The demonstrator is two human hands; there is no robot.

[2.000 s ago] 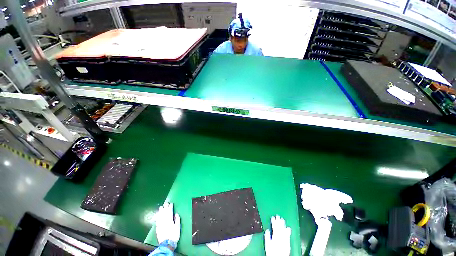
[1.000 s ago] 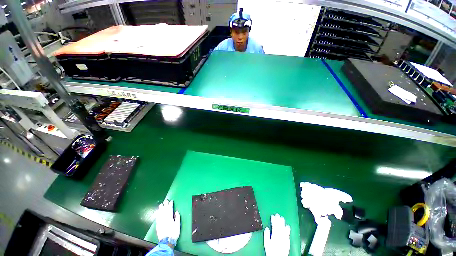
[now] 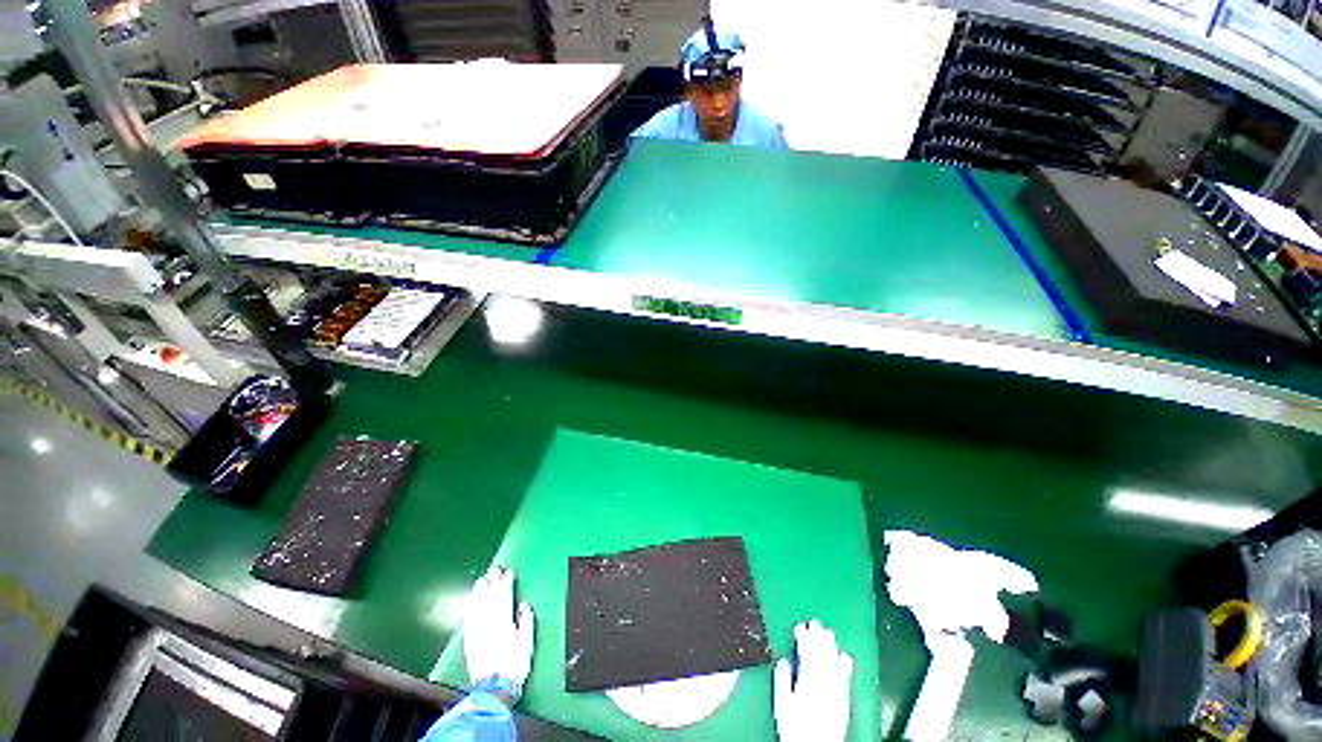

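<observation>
My left hand (image 3: pixel 499 632), in a white glove, lies flat at the left edge of the bright green mat (image 3: pixel 653 486). My right hand (image 3: pixel 813 687), also gloved, lies on the mat's right part, cut off by the bottom edge. Both hold nothing. Between them, touching neither, a black foam pad (image 3: pixel 664 615) with white specks lies over a pale round disc (image 3: pixel 674 702). Right of the mat are a crumpled white cloth (image 3: pixel 950 580) and a white tube (image 3: pixel 941 690), its lower end out of the picture.
A narrower foam pad (image 3: pixel 338 516) and a black parts bin (image 3: pixel 251 438) are at left. Small black parts (image 3: pixel 1070 687), a dark device with a yellow ring (image 3: pixel 1235 634) and a plastic bag are at right. The raised shelf (image 3: pixel 812 218) carries black trays and foam. A person stands beyond it.
The whole view has shifted slightly, with the bench scene a little further right. My hands, the foam pad and the cloth keep their places on the bench.
</observation>
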